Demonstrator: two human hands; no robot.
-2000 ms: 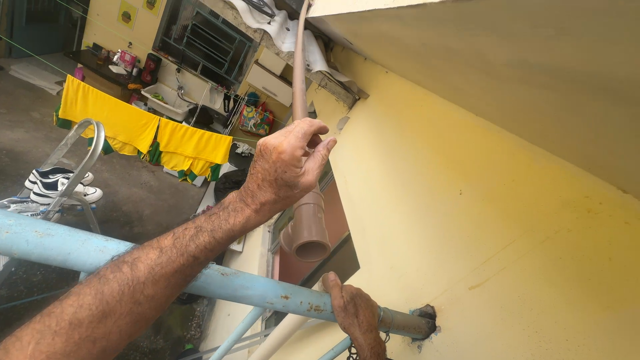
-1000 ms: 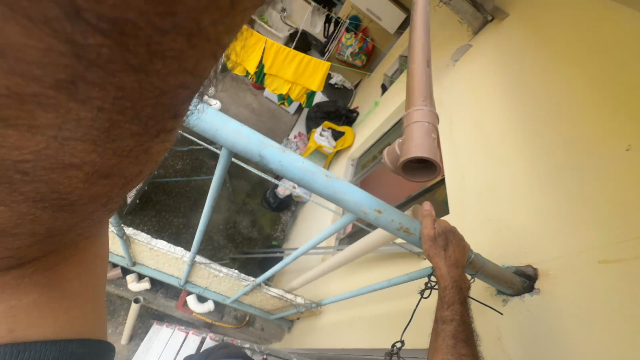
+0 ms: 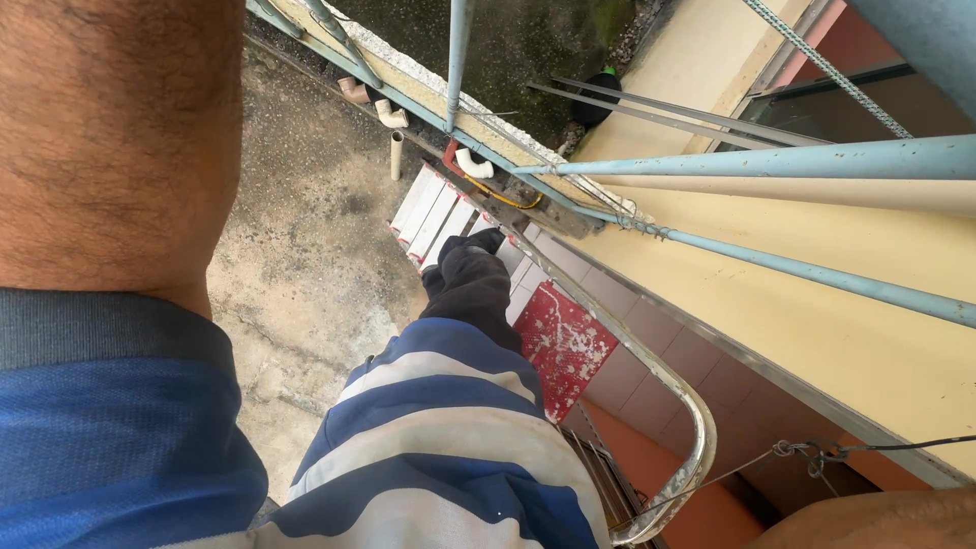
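Neither of my hands shows. My left arm, raised in a blue sleeve with a grey cuff (image 3: 99,328), fills the left side of the view, its hand beyond the frame. Part of my right arm (image 3: 877,518) crosses the bottom right corner, with its hand hidden. Light-blue metal pipes (image 3: 747,158) run from the low wall toward the right. Near that arm, a thin cord or wire is knotted (image 3: 801,450). My feet, in dark footwear (image 3: 476,240), are above white slats (image 3: 438,213) with red ends; their exact support cannot be told.
A curved metal ladder rail (image 3: 701,427) passes beside my body, near a paint-spattered red plate (image 3: 564,347). Far below, white and brown pipe elbows (image 3: 473,164) and a short beige pipe (image 3: 396,156) lie by the low wall (image 3: 427,80). A yellow wall (image 3: 801,335) stands at the right.
The view has tilted steeply down. My right hand, earlier on the large blue pipe, has left the view, as have the brown pipe with its tee fitting and the yellow cloths.
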